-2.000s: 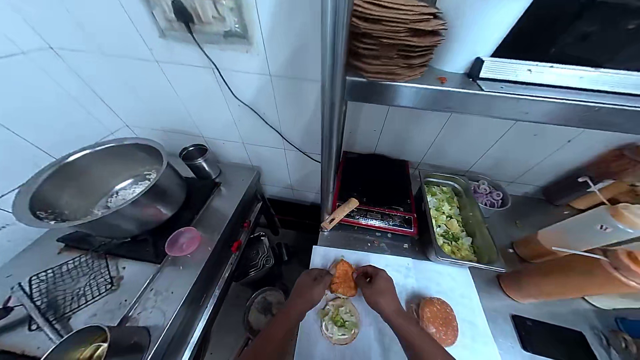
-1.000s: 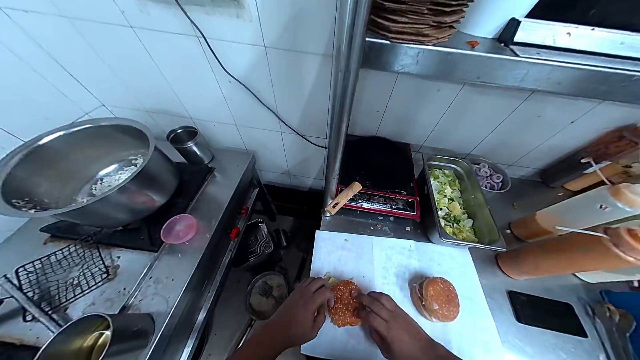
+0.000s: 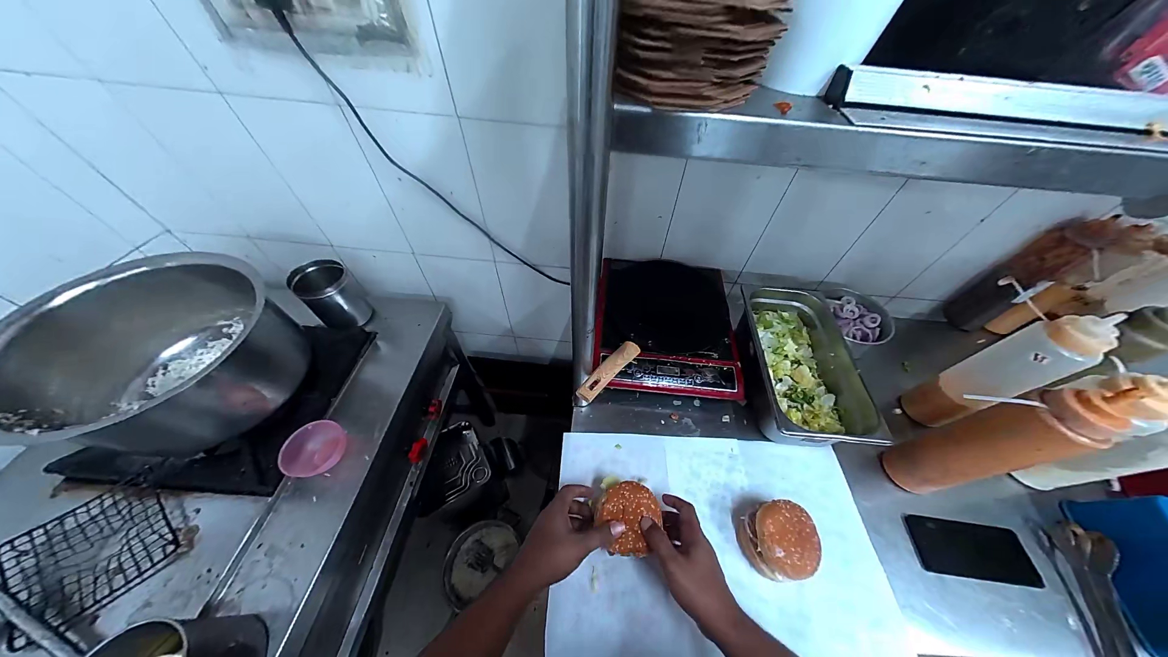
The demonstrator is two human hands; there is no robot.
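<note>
My left hand (image 3: 568, 538) and my right hand (image 3: 683, 557) hold a sesame-seed burger (image 3: 630, 516) from both sides, thumbs on its top bun. A bit of lettuce shows at its far edge; the rest of the filling is hidden. The burger is over white paper (image 3: 712, 602) on the steel counter. To the right of my right hand, a second sesame-seed burger (image 3: 787, 540) sits on the same paper, its filling partly visible on the left side.
Behind the paper stand a red-edged induction cooktop (image 3: 671, 328), a steel pan of chopped lettuce (image 3: 853, 392) and a bowl of sliced onion (image 3: 858, 321). Sauce bottles (image 3: 995, 443) and a black phone (image 3: 973, 549) are at right. A large steel pot (image 3: 155, 356) stands left, across a gap.
Two seconds ago my hands held a piece with an orange-brown surface behind an open bun half with lettuce; now a sesame bun top covers the burger between my hands.
</note>
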